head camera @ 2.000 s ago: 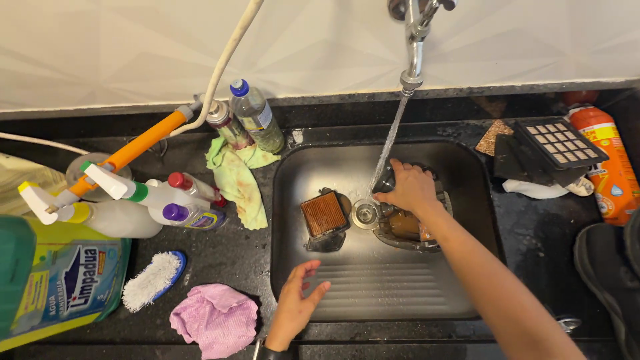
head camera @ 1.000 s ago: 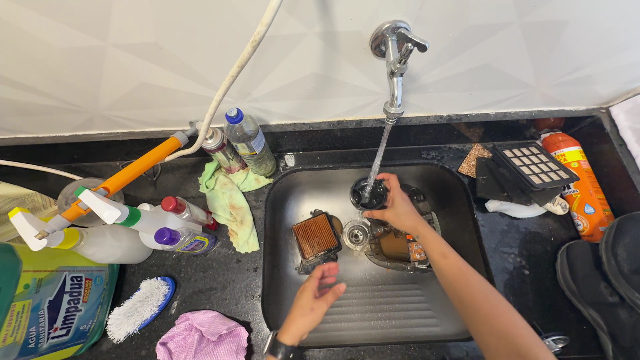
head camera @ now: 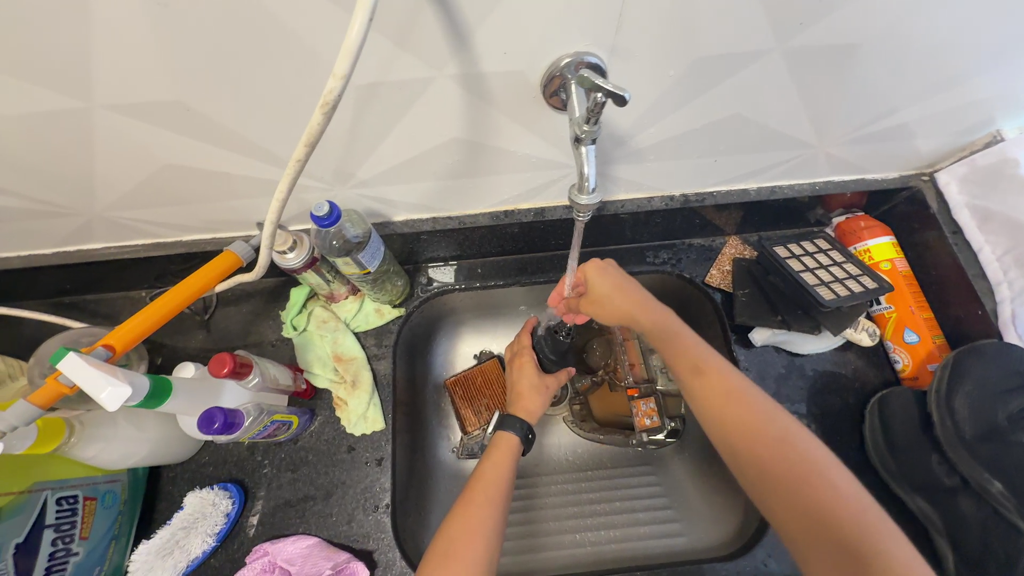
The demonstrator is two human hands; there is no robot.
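Water runs from the chrome tap (head camera: 585,172) onto a black cylindrical part (head camera: 552,346), which my left hand (head camera: 530,372) grips above the sink (head camera: 592,520). My right hand (head camera: 604,298) is at the stream, just over the top of the black part, its fingers bent together; whether they hold anything is hidden. Below and right of the part, a transparent plastic dust container (head camera: 616,400) lies in the sink with brownish water in it. A dirty pleated filter (head camera: 477,394) in a dark frame lies left of my left hand. The drain is mostly covered by that hand.
On the left stand spray bottles (head camera: 184,392), a clear plastic bottle (head camera: 364,256), a green cloth (head camera: 340,360), a white-bristled brush (head camera: 188,528) and a pink cloth (head camera: 302,558). A gridded filter (head camera: 826,268), an orange can (head camera: 900,304) and black shoes (head camera: 944,448) are on the right.
My left hand has moved from the sink's lower left up to the black part and taken hold of it. A second ago my right hand held that part under the stream.
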